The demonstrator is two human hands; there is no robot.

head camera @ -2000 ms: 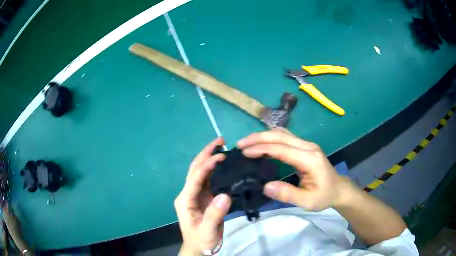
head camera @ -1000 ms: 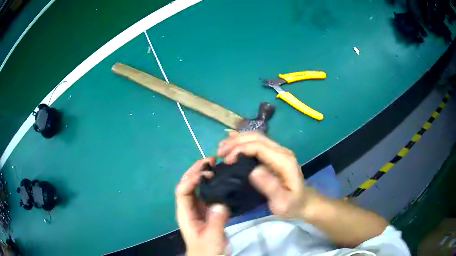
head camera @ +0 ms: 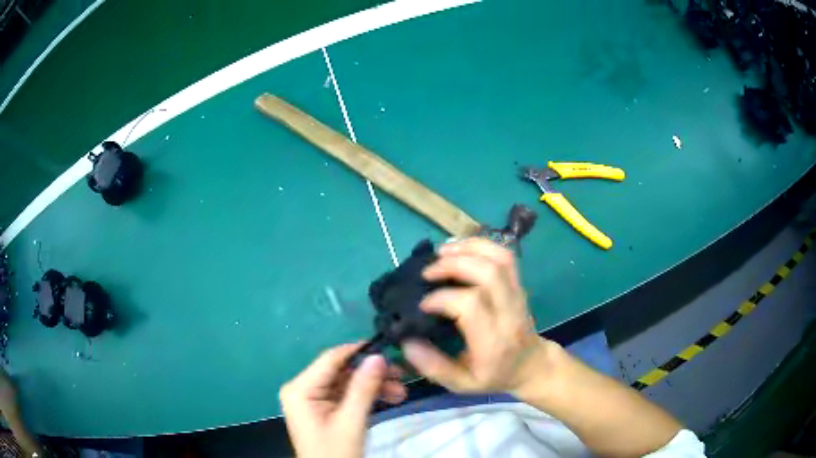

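A black motor unit [head camera: 410, 291] is held tilted above the bench's front edge. My right hand [head camera: 479, 313] grips its body from the right, fingers over the top and thumb below. My left hand [head camera: 344, 398] pinches a short dark part at the unit's lower left, likely its stem; the fingers partly hide it. The claw hammer [head camera: 367, 165] lies just beyond, its wooden handle pointing to the upper left and its head partly hidden behind my right hand. The side cutters [head camera: 573, 201] with yellow handles lie open to the right of the hammer.
Black units stand at the left: one [head camera: 115, 173] by the white strip [head camera: 224, 76], and a close group [head camera: 73, 302] nearer me. A black heap [head camera: 777, 67] fills the bench's far right. Part of another person's arm [head camera: 13, 416] shows at the lower left edge. Yellow-black tape marks the floor.
My left hand has moved from the unit's left side down to the part at its lower left. The unit has turned in my right hand. The view has shifted slightly.
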